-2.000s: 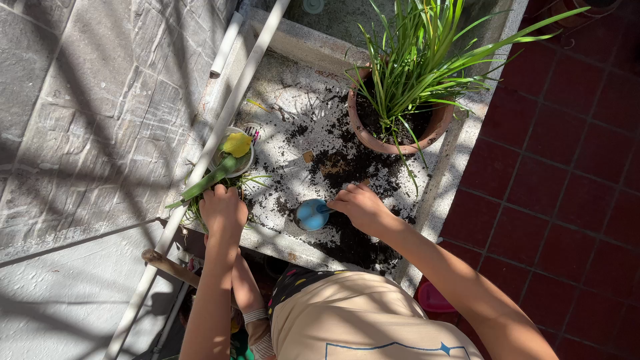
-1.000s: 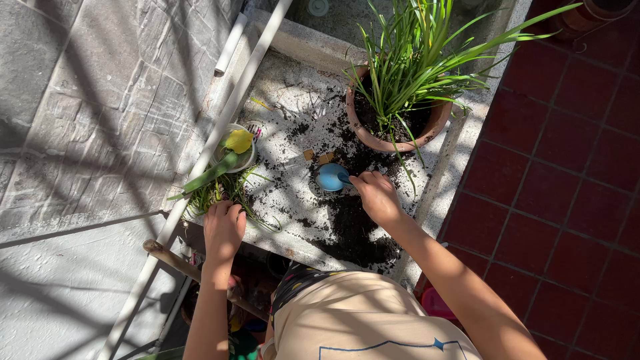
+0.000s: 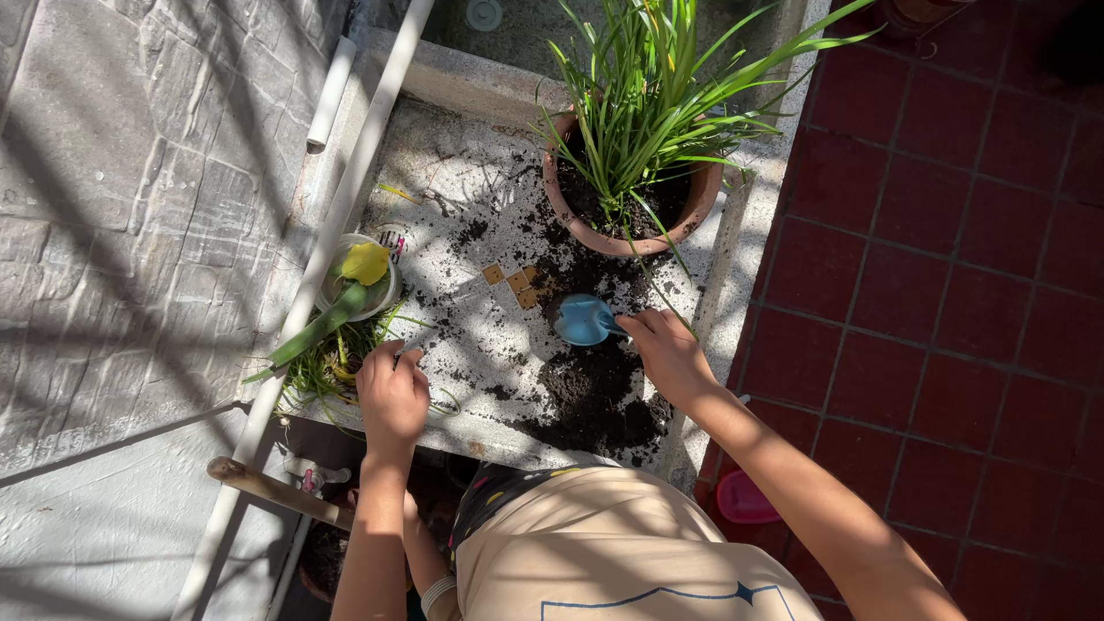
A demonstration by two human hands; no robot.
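Note:
My right hand (image 3: 671,355) holds the handle of a blue trowel (image 3: 583,320), whose blade lies over dark soil on the speckled stone basin top. Loose soil (image 3: 599,401) is spread beneath and below the blade. My left hand (image 3: 393,395) holds nothing, its fingers slightly bent and apart beside a clump of uprooted green plants (image 3: 323,362). Above that clump stands a white container (image 3: 386,297) with a yellow piece (image 3: 366,263) and a long green leaf (image 3: 321,329) across it. A terracotta pot (image 3: 595,237) of long-leaved grassy plants stands above the trowel.
Small brown perforated tiles (image 3: 521,282) of a drain lie left of the trowel. A white pipe (image 3: 345,185) runs along the basin's left side. Below it a wooden handle (image 3: 276,493) juts out. A pink container (image 3: 746,498) is at the lower right, near red floor tiles. Another person's forearm (image 3: 423,548) shows beside my left arm.
My left hand has moved off the plant clump, down and right. My right hand has moved the trowel right and up from its earlier place near the basin's front edge.

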